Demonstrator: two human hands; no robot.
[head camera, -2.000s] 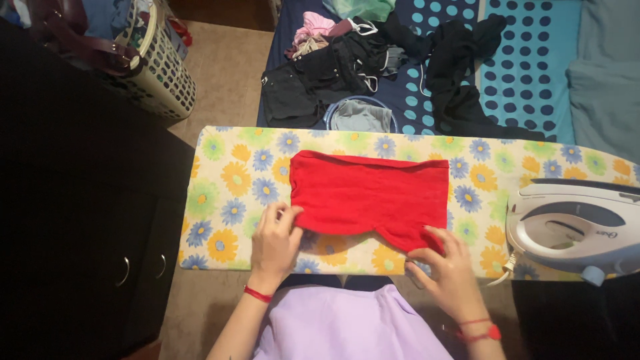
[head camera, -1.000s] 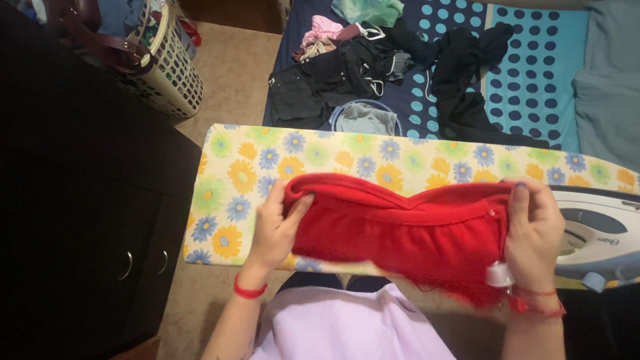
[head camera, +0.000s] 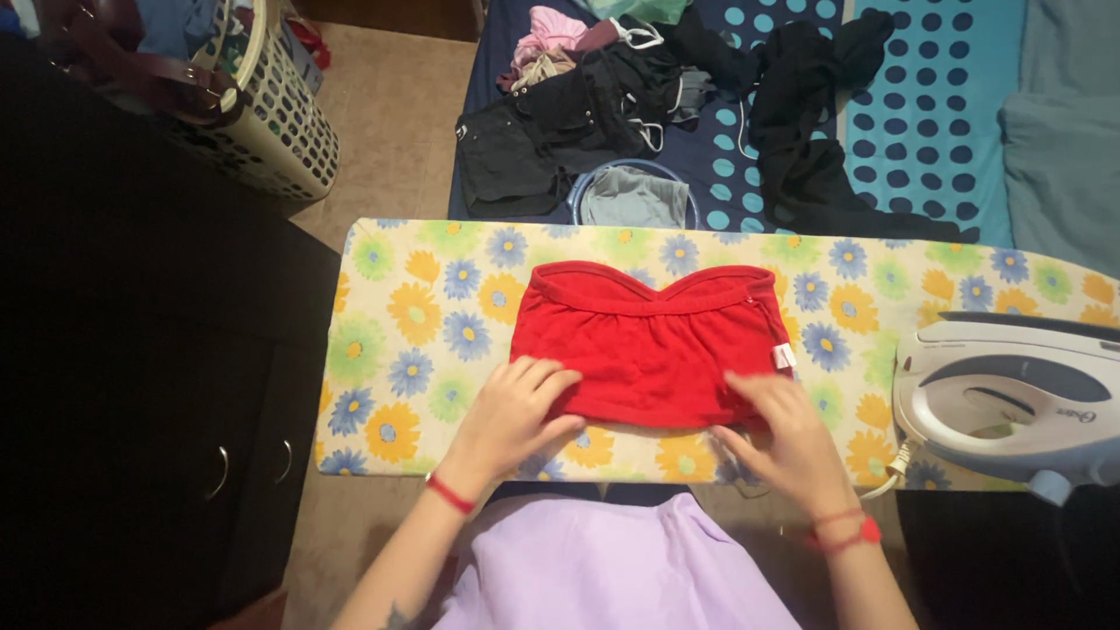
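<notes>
A red strapless top (head camera: 647, 350) lies on the flowered ironing board cover (head camera: 420, 341), its sweetheart-shaped edge toward the far side and a small white tag at its right side. My left hand (head camera: 516, 407) rests at the garment's lower left corner, fingers on the cloth and thumb beside its edge. At the lower right corner is my right hand (head camera: 779, 429), slightly blurred, fingers over the cloth and thumb apart; whether it pinches the fabric is unclear. A white and grey steam iron (head camera: 1006, 394) lies on the board to the right.
Beyond the board, a bed holds black clothes (head camera: 560, 131), a dark garment (head camera: 805, 157) and a blue-rimmed basket (head camera: 573, 197) with grey cloth. A cream laundry basket (head camera: 306, 140) stands at upper left, beside dark cabinets (head camera: 157, 394). The iron's cord (head camera: 897, 468) hangs over the near edge.
One second ago both hands held the red top up by its sides; now it lies on the board, with my hands at its near corners. Its sweetheart edge faced nearer me two seconds ago.
</notes>
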